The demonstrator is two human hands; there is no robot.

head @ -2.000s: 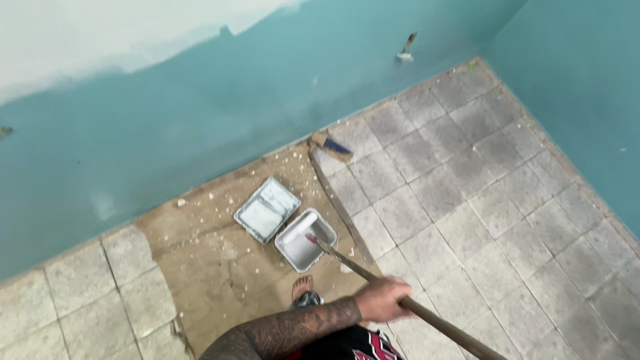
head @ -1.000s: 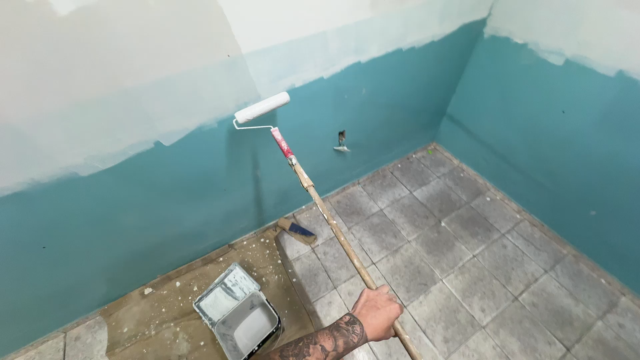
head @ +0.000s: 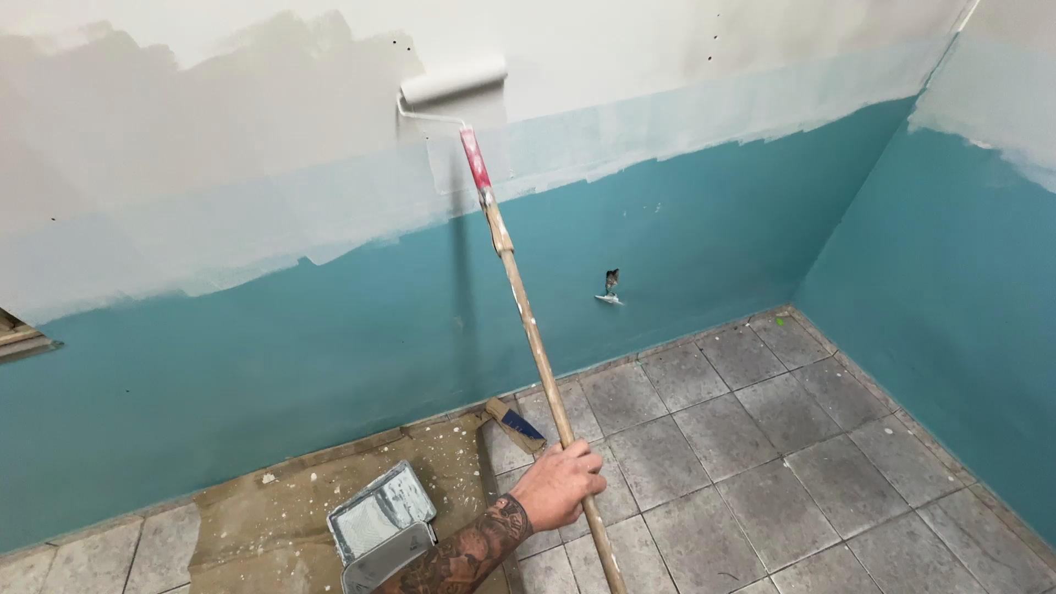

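Observation:
My left hand point(head: 559, 485), at the end of a tattooed forearm, is closed around a long wooden pole point(head: 536, 342). A paint roller with a red handle point(head: 476, 158) is fixed to the pole's upper end. Its pale roller cover point(head: 455, 80) lies against the wall point(head: 577, 58), within the off-white painted part above the teal band. My right hand is not in view. Left of my forearm, a paint-smeared tray point(head: 384, 505) rests on brown floor paper, with a grey container point(head: 389, 561) at its near edge, partly hidden by the forearm.
Paint-spotted brown paper point(head: 272, 528) covers part of the grey tiled floor point(head: 701, 445). A brown and dark blue object point(head: 518, 422) lies by the wall's foot. A hole with a white fitting point(head: 610, 289) shows in the teal wall. Another teal wall point(head: 949, 330) meets it at right.
The roller has gone from down at the tray, two seconds ago, up to the wall, and now sits on its pale upper part. The view has tilted up toward the wall.

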